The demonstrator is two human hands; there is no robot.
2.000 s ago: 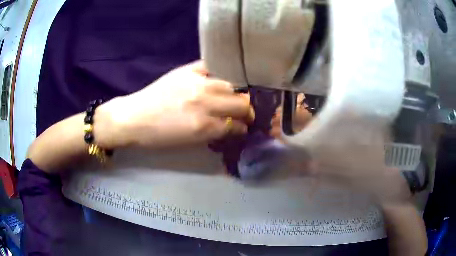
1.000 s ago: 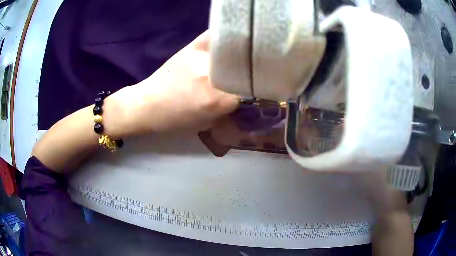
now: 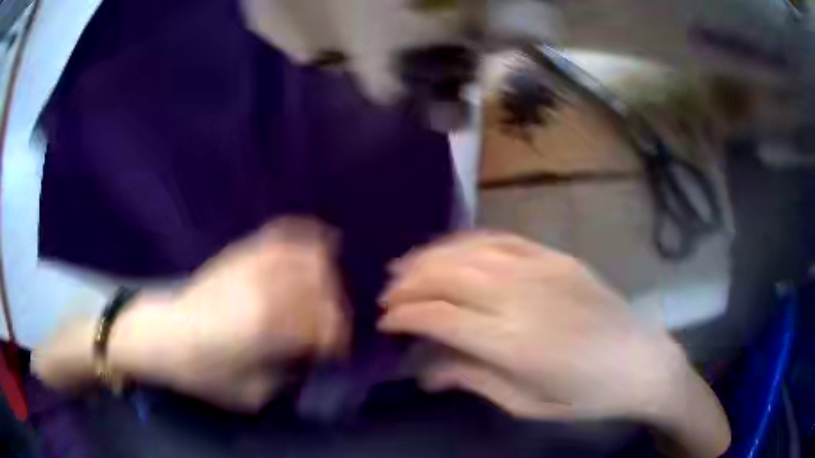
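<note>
A large dark purple fabric panel lies over the table's left and middle and hangs toward my lap. My left hand, blurred, is curled at the panel's near part; it seems to grip the cloth. My right hand lies just to its right, palm down, fingers pointing left over the cloth; whether they pinch it is unclear from blur. The white sewing machine head is blurred at the top, beyond my hands.
Scissors with black loop handles lie on the right side of the machine bed. A tan-orange panel with a dark thread clump is beside the machine. Something blue shows at the right edge, something red at the left.
The view has shifted, showing the scissors and tan panel. Both hands have come away from beneath the machine head toward me, and the purple panel now extends down between them.
</note>
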